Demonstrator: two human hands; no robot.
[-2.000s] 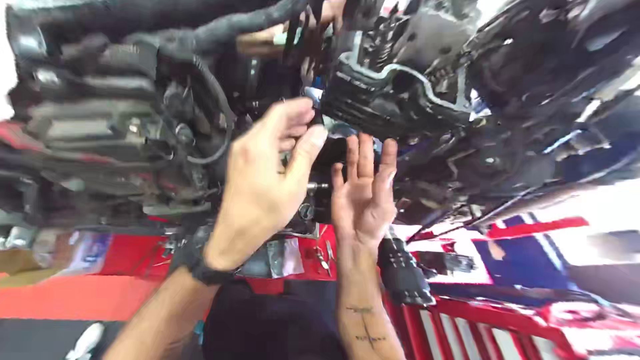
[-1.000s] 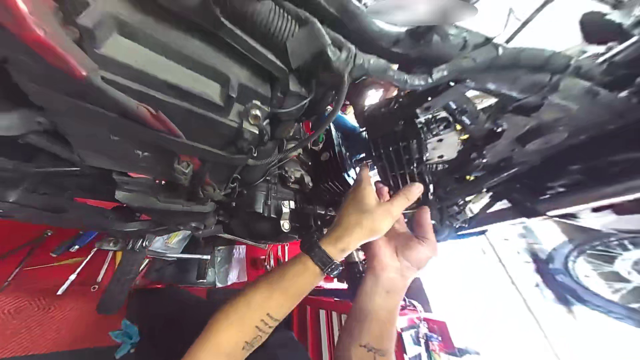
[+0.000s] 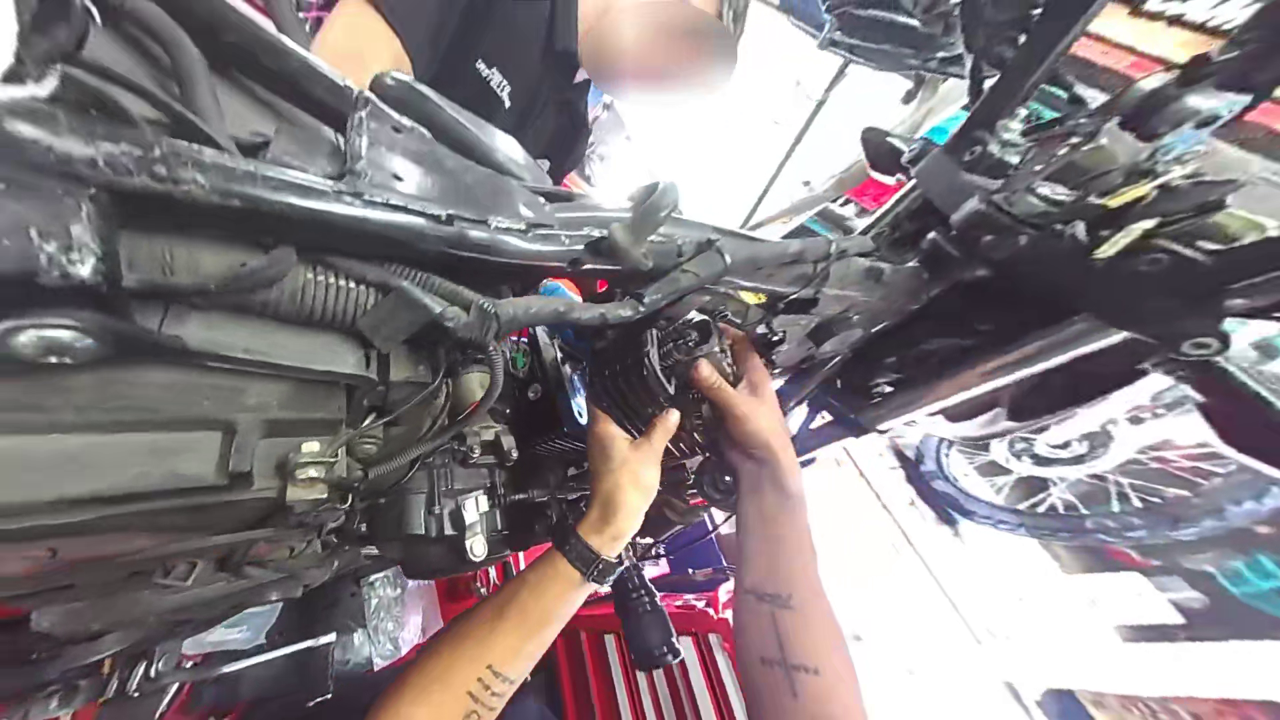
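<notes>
Inside a motorcycle frame, both of my hands grip a black finned engine cylinder head (image 3: 640, 385). My left hand (image 3: 622, 465), with a dark watch on its wrist, holds the near left side, thumb up along the fins. My right hand (image 3: 742, 405) holds the right side by the exposed valve spring area, its thumb on top and some fingers hidden behind. A blue part (image 3: 575, 385) stands just left of the fins. Over the head runs a black hose (image 3: 600, 312). The underside of the head is hidden.
A black frame tube (image 3: 400, 232) crosses above my hands. Another person (image 3: 480, 80) is beyond it. Below are a red tool chest (image 3: 590, 665) and a black cylindrical object (image 3: 648, 620). A spoked wheel (image 3: 1080, 470) is at the right; a carburetor-like black housing (image 3: 425, 515) is left.
My right hand, low beside the left one a second ago, is now up on the head's right side. My left hand has its thumb along the fins. The view has shifted strongly.
</notes>
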